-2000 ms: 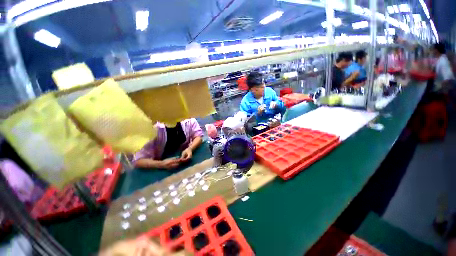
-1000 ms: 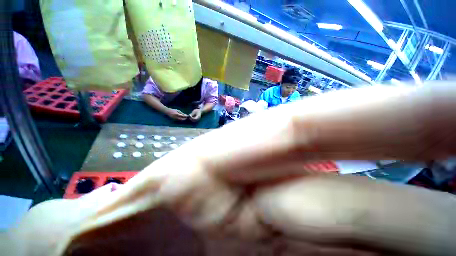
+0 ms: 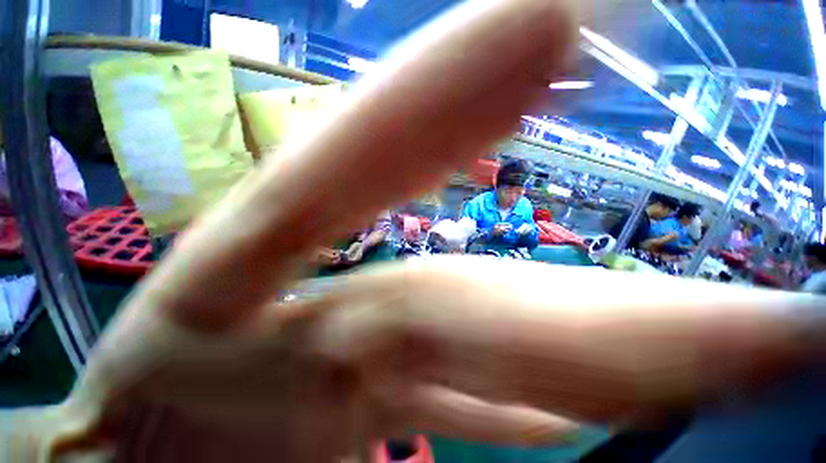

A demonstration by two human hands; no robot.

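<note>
A large blurred bare hand, which looks like my left hand (image 3: pixel 299 335), is very close to the camera and covers the middle and bottom. Its fingers are spread, one up to the top and others to the right, and no object shows in it. My right hand cannot be made out. Below it, a small part of a red tray (image 3: pixel 417 449) with a dark pocket shows at the bottom edge. The board with white discs is hidden behind the hand.
Another red tray (image 3: pixel 113 237) lies at the left, behind a metal post (image 3: pixel 56 194). Yellow sheets (image 3: pixel 213 136) hang at the upper left. A person in blue (image 3: pixel 501 217) sits across the bench. More people sit at the right. Part of the green bench (image 3: pixel 36 362) shows lower left.
The hand came into view and now spreads higher, with a raised finger. The view has swung. The disc board, fan and most of the near tray are now covered or out of view.
</note>
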